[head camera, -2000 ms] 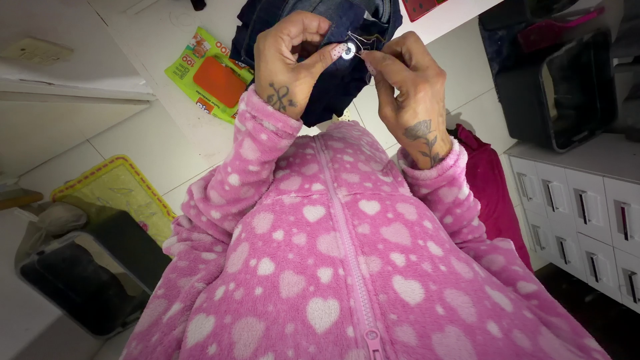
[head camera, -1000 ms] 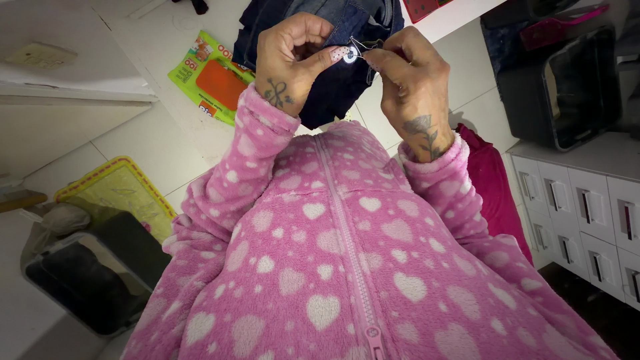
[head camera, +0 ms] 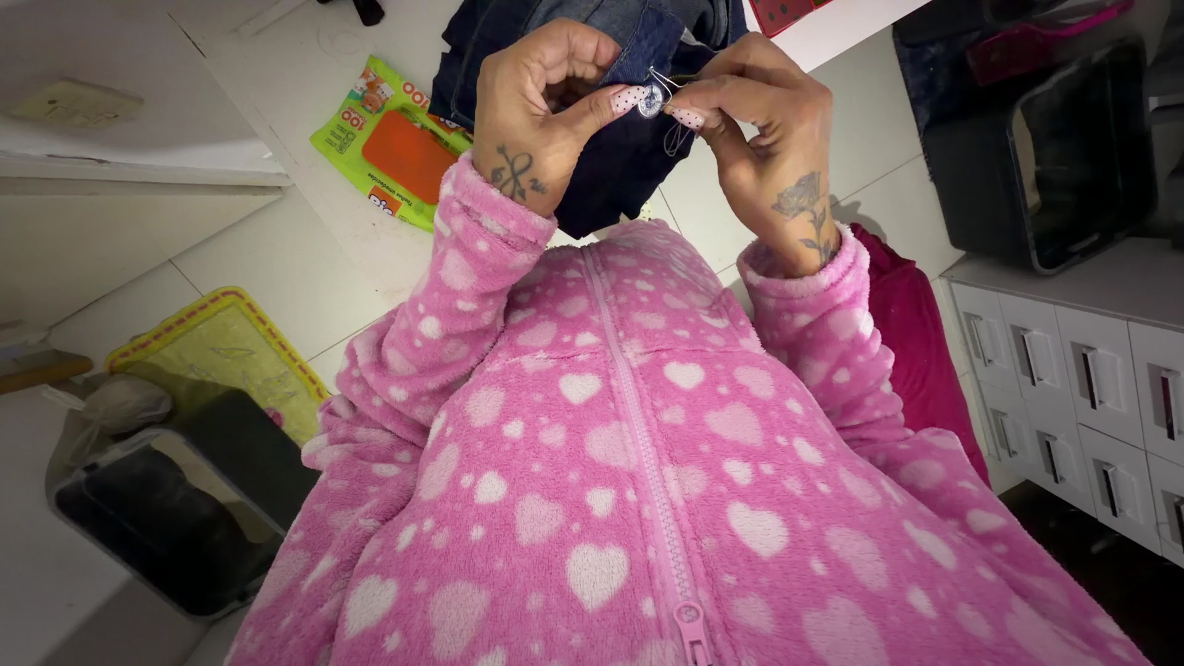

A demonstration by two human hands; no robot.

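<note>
Dark blue denim garment (head camera: 620, 176) hangs between and behind my hands at the top of the head view. My left hand (head camera: 546, 116) grips its edge, the thumb pressed against a round, pale metallic button (head camera: 651, 100). Light thread (head camera: 678, 139) loops around and below this button. At the button's right side, my right hand (head camera: 772, 125) pinches the thread between thumb and fingers; whether a needle is in that pinch cannot be told.
A green wipes packet with an orange lid (head camera: 402, 155) lies on the white table (head camera: 305, 176) at left. Dark open bins stand at lower left (head camera: 166, 527) and upper right (head camera: 1045, 176). White drawers (head camera: 1101, 398) and magenta cloth (head camera: 925, 342) are at right.
</note>
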